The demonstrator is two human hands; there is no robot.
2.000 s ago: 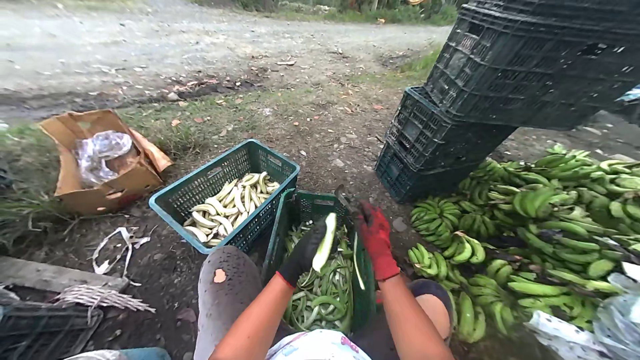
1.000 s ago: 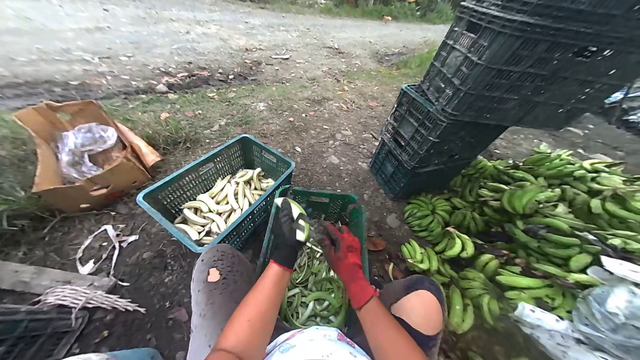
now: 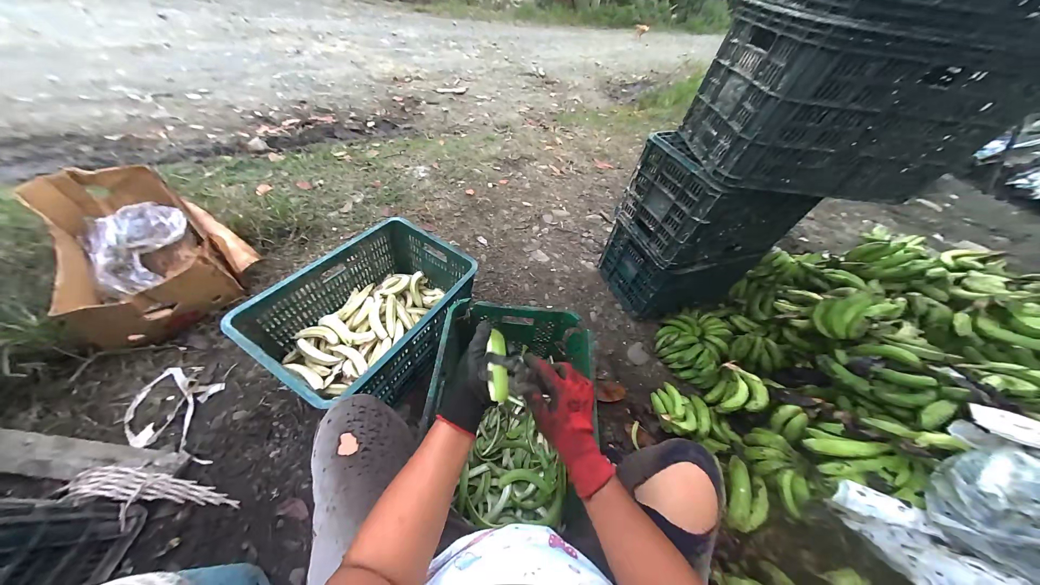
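My left hand, in a black glove, is closed around an upright green plantain above the near crate. Close beside the fruit is my right hand, in a red glove with dark fingertips; its fingers are curled, and what they hold cannot be made out. Beneath both hands, green peels fill the bottom of a green plastic crate between my knees. Peeled pale plantains lie in a second green crate to the left.
Stacked dark plastic crates stand at right, beside a heap of green plantain bunches. Clear plastic wrap lies at lower right. An open cardboard box with plastic sits at left, above a wooden board and bundled cord.
The plantain in my left hand stood with much pale flesh showing two seconds ago; the one now held looks mostly green. My hands remain above the peel crate.
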